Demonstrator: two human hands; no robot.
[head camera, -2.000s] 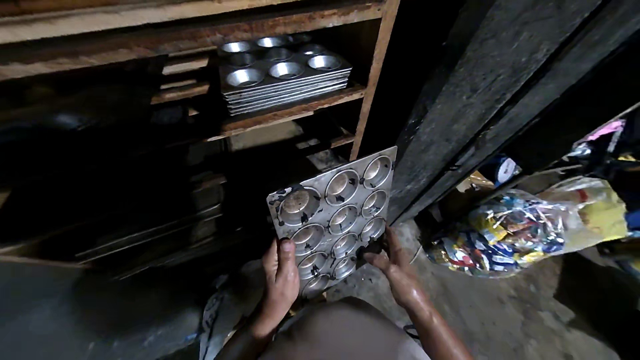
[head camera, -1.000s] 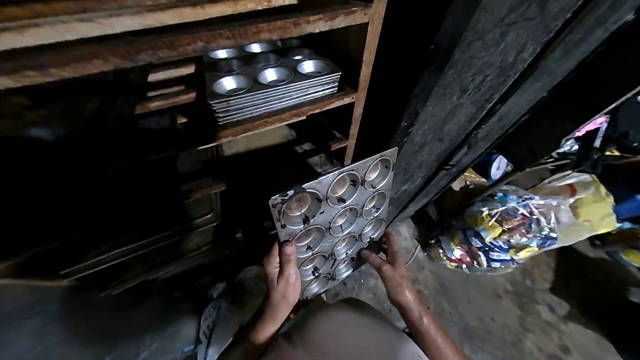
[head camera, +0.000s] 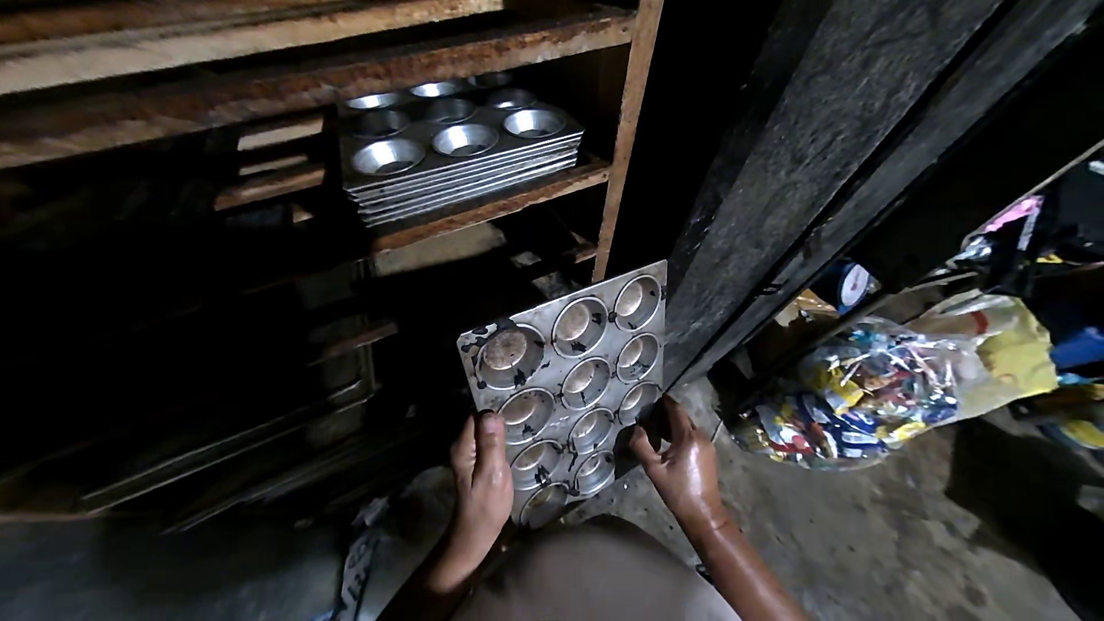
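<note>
A metal muffin tin (head camera: 556, 366) with rows of round cups is held up, tilted, in front of the body. Dark residue marks its cups and its upper left corner. My left hand (head camera: 485, 483) grips its left edge with the thumb on top. My right hand (head camera: 681, 461) holds the right edge near the lower cups; some of its fingers are hidden behind the tin. Beyond the tin, a stack of similar muffin tins (head camera: 466, 168) rests on a wooden shelf (head camera: 509, 207).
Wooden rack upright (head camera: 628, 129) stands just beyond the held tin. A dark thick post (head camera: 776, 181) slants down at the right. A clear plastic bag of colourful wrappers (head camera: 871, 388) lies on the floor (head camera: 862, 535). Trays sit in shadow on the lower left.
</note>
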